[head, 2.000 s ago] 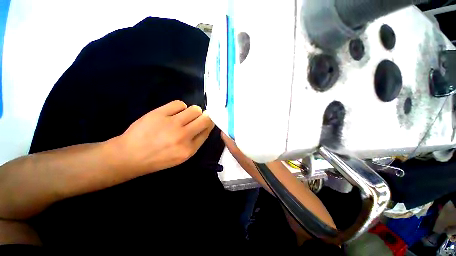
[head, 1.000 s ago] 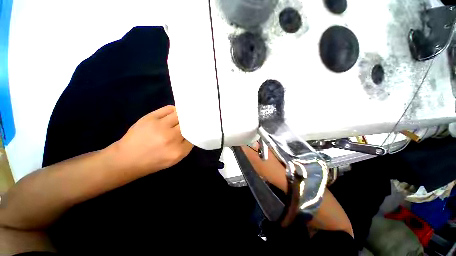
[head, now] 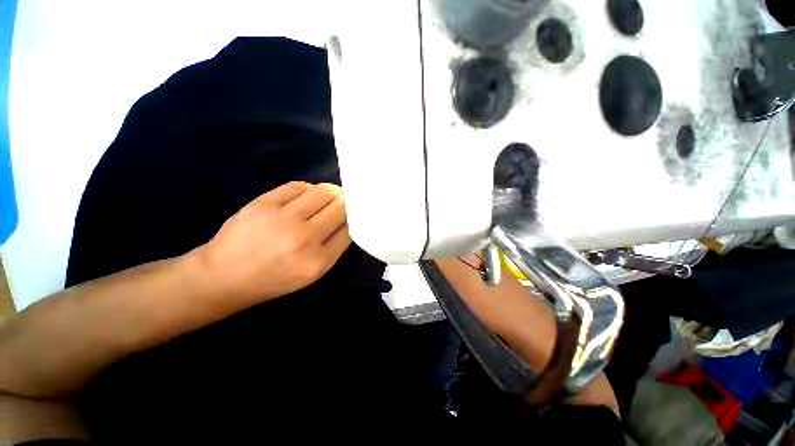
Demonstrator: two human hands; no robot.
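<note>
The black garment (head: pixel 218 131) lies on the white table to the left of the sewing machine head (head: pixel 575 104) and blends with the dark clothing below. My left hand (head: pixel 283 235) rests on the garment against the edge of the machine head. Its fingers are curled and the fingertips are hidden, so a grip cannot be made out. My right forearm (head: pixel 514 318) shows beneath the machine head, behind the curved metal bar (head: pixel 588 327). My right hand is hidden by the machine head. The needle area is also hidden.
The white table (head: pixel 52 104) shows at the left, with a blue strip (head: pixel 7 157) at its edge. The metal bar juts toward me below the head. Dark cloth (head: pixel 732 296), a red object (head: pixel 702 396) and other cluttered items are at the lower right.
The view shifted over the machine head, then partly back; the head now covers more of the garment's right side than two seconds ago. My left hand keeps nearly the same place and pose.
</note>
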